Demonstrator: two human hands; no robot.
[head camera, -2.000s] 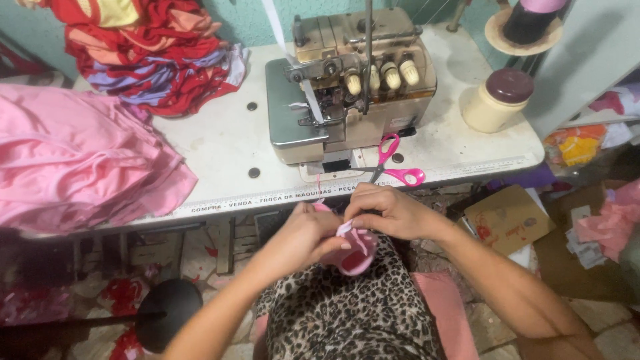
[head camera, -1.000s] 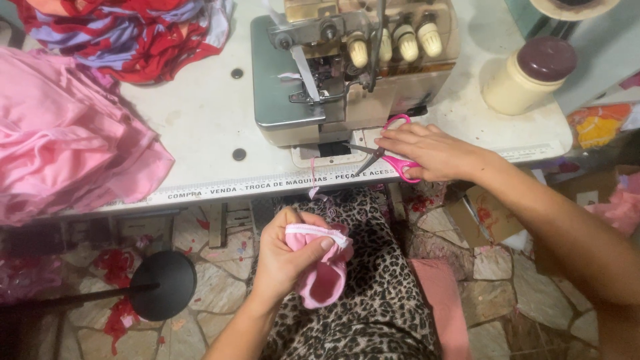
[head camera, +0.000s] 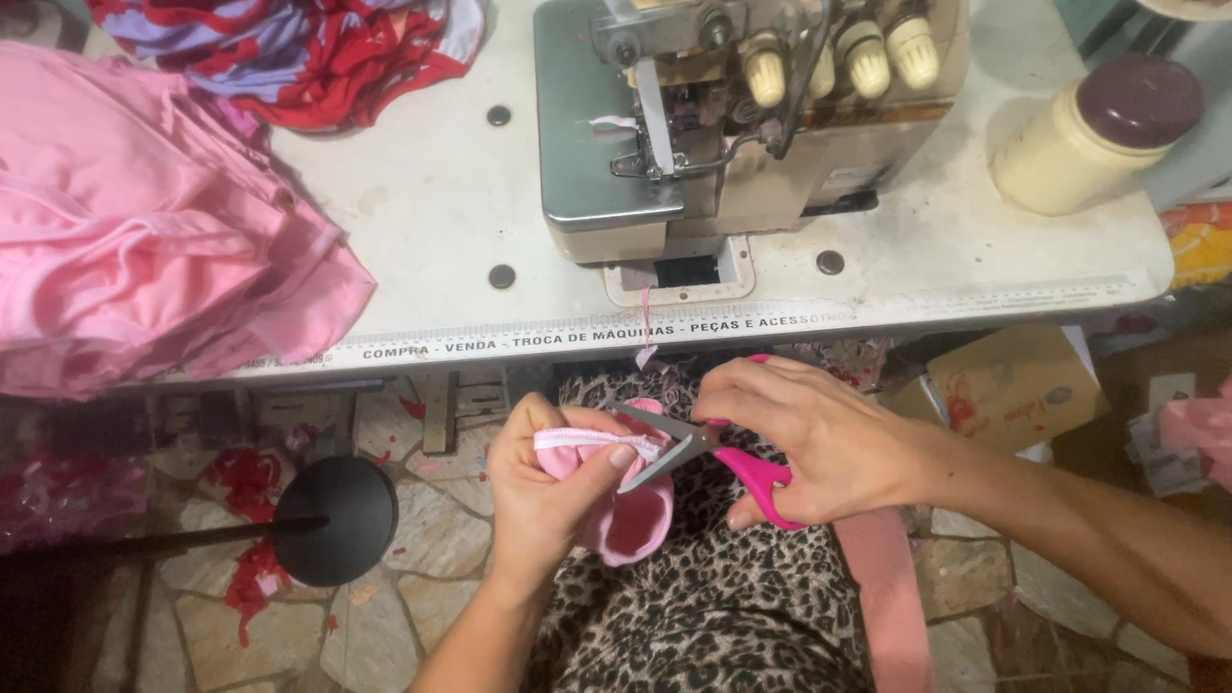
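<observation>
My left hand (head camera: 558, 481) pinches a small pink fabric piece (head camera: 640, 525) with a white elastic edge, held over my leopard-print lap. Fingers of my right hand (head camera: 818, 448) are in the handles of pink-handled scissors (head camera: 760, 481). The scissors' blades are parted and lie around the end of the white edging, close to my left thumb. Behind both hands stands an overlock sewing machine (head camera: 616, 125) on a white table, and a pink thread with a scrap (head camera: 646, 356) hangs over the table's front edge.
Pink cloth pieces (head camera: 144, 221) are heaped on the table's left, with red and lilac cloth (head camera: 337, 58) behind. A cream jar with a dark lid (head camera: 1088, 135) stands at the right. A round black disc on a rod (head camera: 335, 520) is at lower left.
My right hand has lifted the scissors from the table edge and brought them to the pink piece. Two seconds ago both hands held the piece. The view has moved closer to the table.
</observation>
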